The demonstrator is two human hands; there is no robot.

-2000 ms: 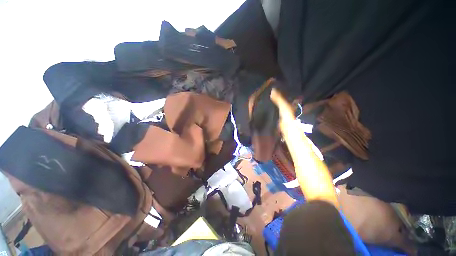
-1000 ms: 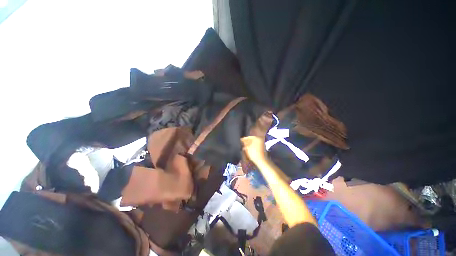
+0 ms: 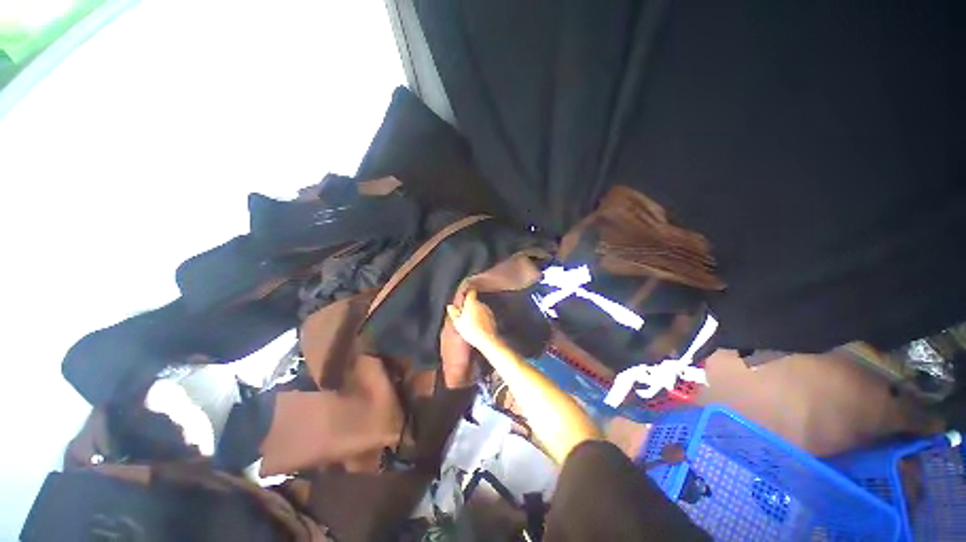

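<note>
My right hand [image 3: 471, 320], reaching in from the bottom with a dark sleeve, pinches the edge of a brown cloth piece [image 3: 457, 355]. The piece hangs below the fingers and also extends up and right behind the hand, over black cloth. A black cut panel with a brown edge [image 3: 429, 256] lies just left of the hand. Loose brown pieces [image 3: 331, 429] lie lower left. Bundles tied with white fabric strips [image 3: 591, 297] lie right of the hand. My left hand is not in view.
Black and brown cloth piles [image 3: 228, 254] run along the left beside a bright wall. A layered brown stack [image 3: 651, 241] lies against a large hanging black cloth [image 3: 763, 159]. A blue plastic basket [image 3: 773, 482] stands lower right, with a red mesh edge behind it.
My right hand has moved left and back from the tied bundles and now holds a brown piece. The view has turned right, bringing more of the blue baskets into sight.
</note>
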